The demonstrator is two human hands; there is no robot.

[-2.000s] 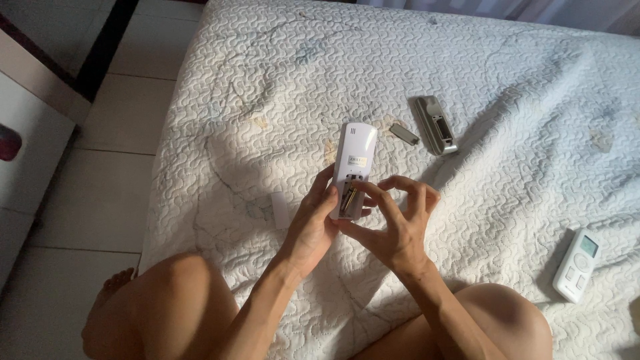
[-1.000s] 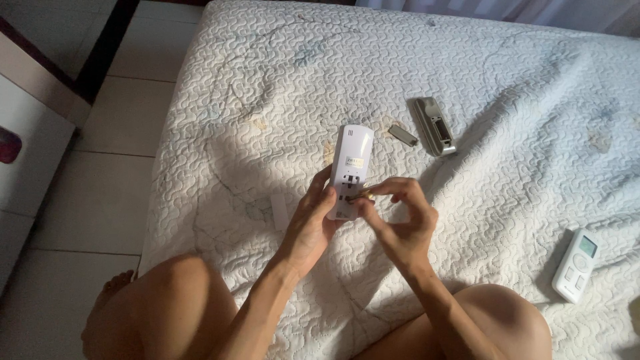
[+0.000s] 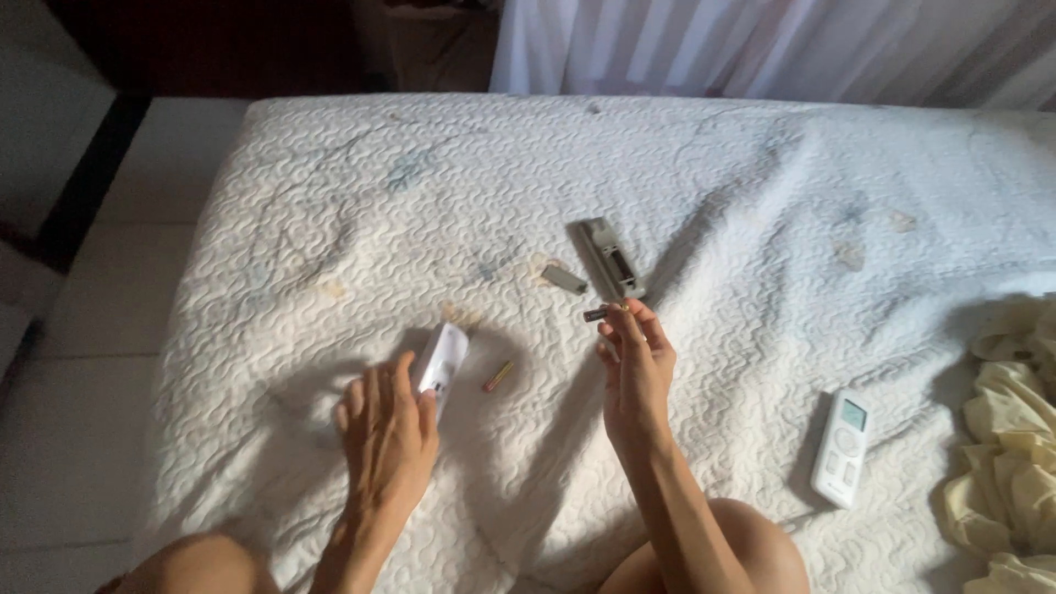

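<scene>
A white remote control [image 3: 442, 363] rests on the quilted bedspread, tilted on its side. My left hand [image 3: 391, 421] is over its near part with fingers spread; whether it grips the remote is unclear. A small battery [image 3: 498, 376] lies on the quilt just right of that remote. My right hand [image 3: 637, 363] pinches a dark battery [image 3: 595, 315] between thumb and fingers. Just beyond the fingertips is a grey remote control [image 3: 611, 257], its battery compartment uncovered. The grey battery cover [image 3: 564, 279] lies to its left.
Another white remote control [image 3: 841, 450] with a small display lies face up at the right. Crumpled cream cloth [image 3: 1011, 445] is at the right edge. A white curtain [image 3: 660, 49] hangs behind the bed, and floor tiles [image 3: 91, 421] show at the left.
The white remote, earlier held up in my left hand, is down on the quilt. A battery now lies beside it. My right hand has moved away from it, towards the grey remote. The view has shifted.
</scene>
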